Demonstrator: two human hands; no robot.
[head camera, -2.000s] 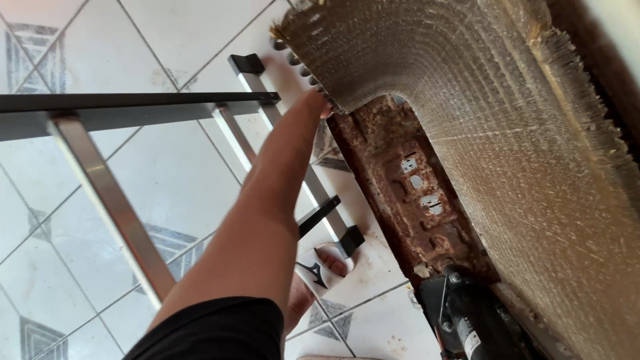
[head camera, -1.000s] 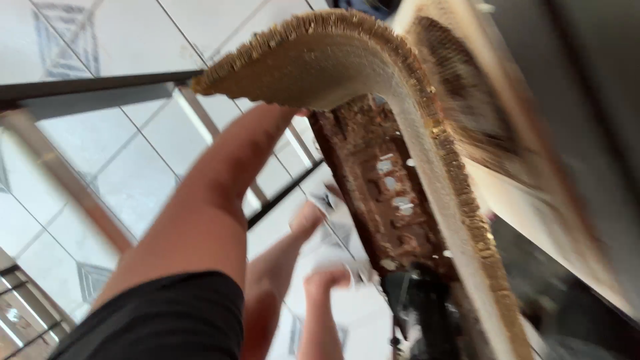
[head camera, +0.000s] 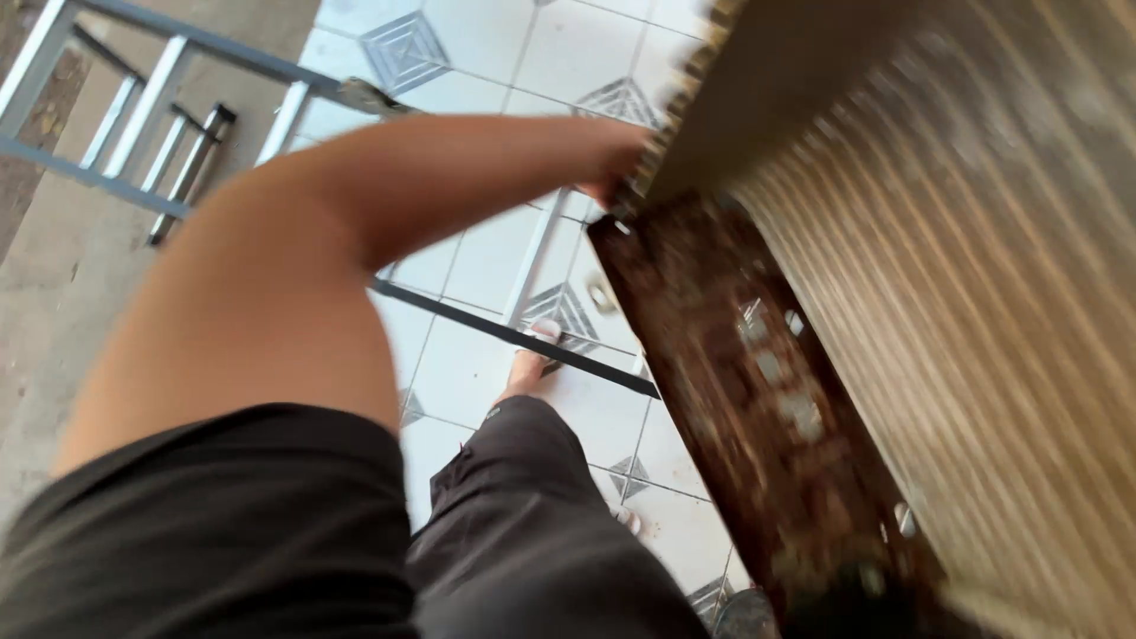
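My left hand (head camera: 619, 167) is at the end of a curved finned metal coil (head camera: 985, 257), beside the upper corner of a rusty metal base pan (head camera: 701, 382). Its fingers are blurred and partly hidden, so I cannot tell whether they grip the coil or the pan. The bare arm reaches in from the lower left out of a black sleeve. The coil stands along the right edge of the pan, which has several slots cut in it. A dark part (head camera: 852, 603) sits at the pan's lower end, blurred. My right hand is out of the picture.
An aluminium ladder (head camera: 164, 106) lies beyond my arm at the upper left, and a dark rail (head camera: 524, 342) crosses under it. Far below is a tiled floor (head camera: 470, 44) with a sandalled foot (head camera: 543, 332) on it. Dark trousers (head camera: 532, 532) fill the lower middle.
The view has swung a lot. My left hand has stayed by the same corner of the pan and coil. The coil's ridged face shows again after its edge faced the camera one second ago.
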